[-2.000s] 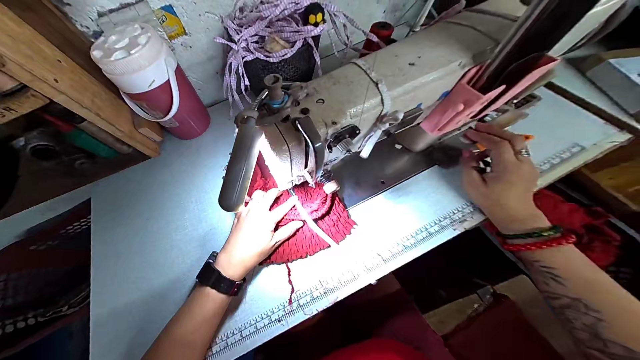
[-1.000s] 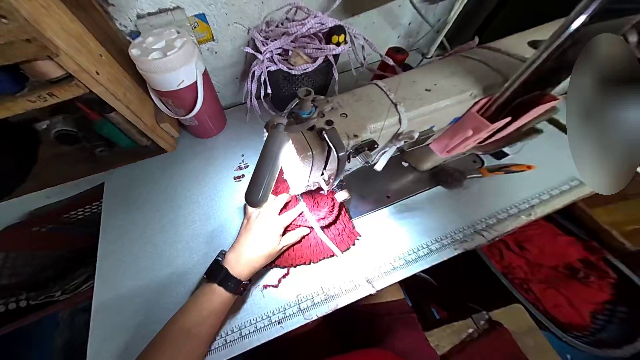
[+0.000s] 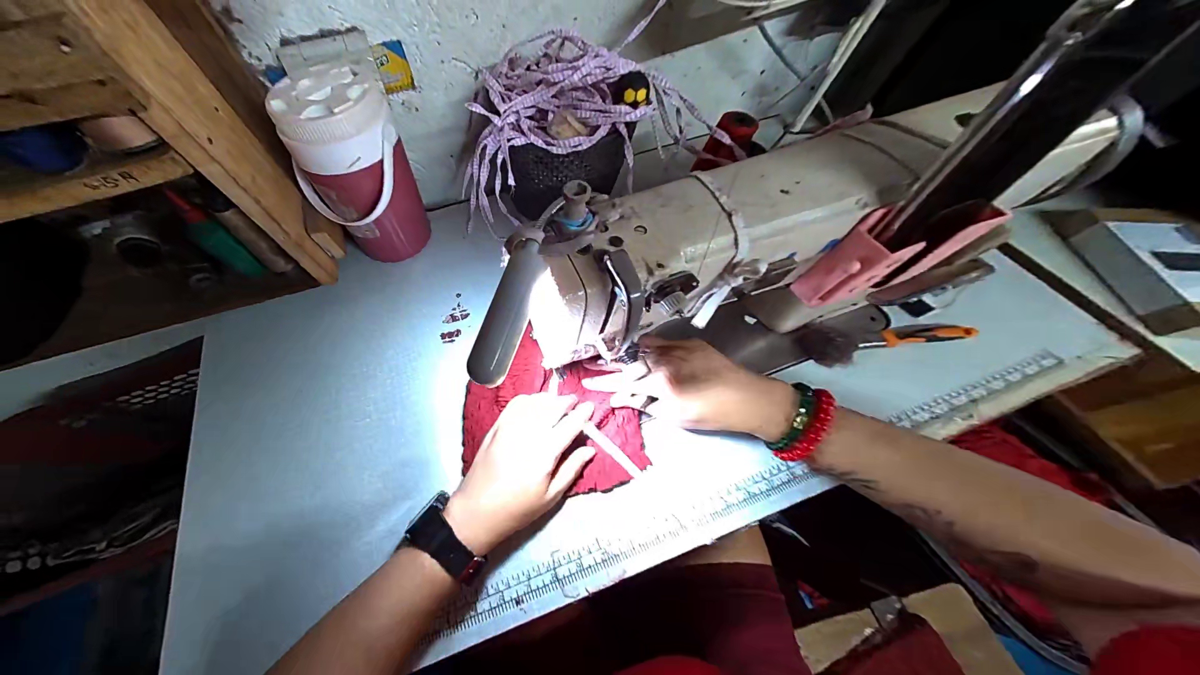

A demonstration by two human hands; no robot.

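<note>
Gathered dark red fabric (image 3: 487,412) with a pale strip (image 3: 614,450) across it lies under the head of a sewing machine (image 3: 600,291). Flat on the fabric rests my left hand (image 3: 525,450), fingers slightly spread, just in front of the needle area. My right hand (image 3: 689,384) is at the fabric's right side by the presser foot; its fingertips are near the needle, and glare hides whether they pinch anything. Orange-handled snips (image 3: 928,334) lie on the machine bed to the right, beside a dark fuzzy tuft (image 3: 830,345).
A red and white jug (image 3: 394,206) stands at the back left near a wooden shelf (image 3: 234,159). Behind the machine are a dark basket (image 3: 562,178) of lilac strips and a red thread cone (image 3: 736,136). A pink holder (image 3: 858,258) hangs on the machine. Ruler tape (image 3: 581,572) runs along the front edge.
My right hand was at the orange-handled tool, then out of view, and is now at the fabric by the needle. The fabric has turned and lies more spread to the left.
</note>
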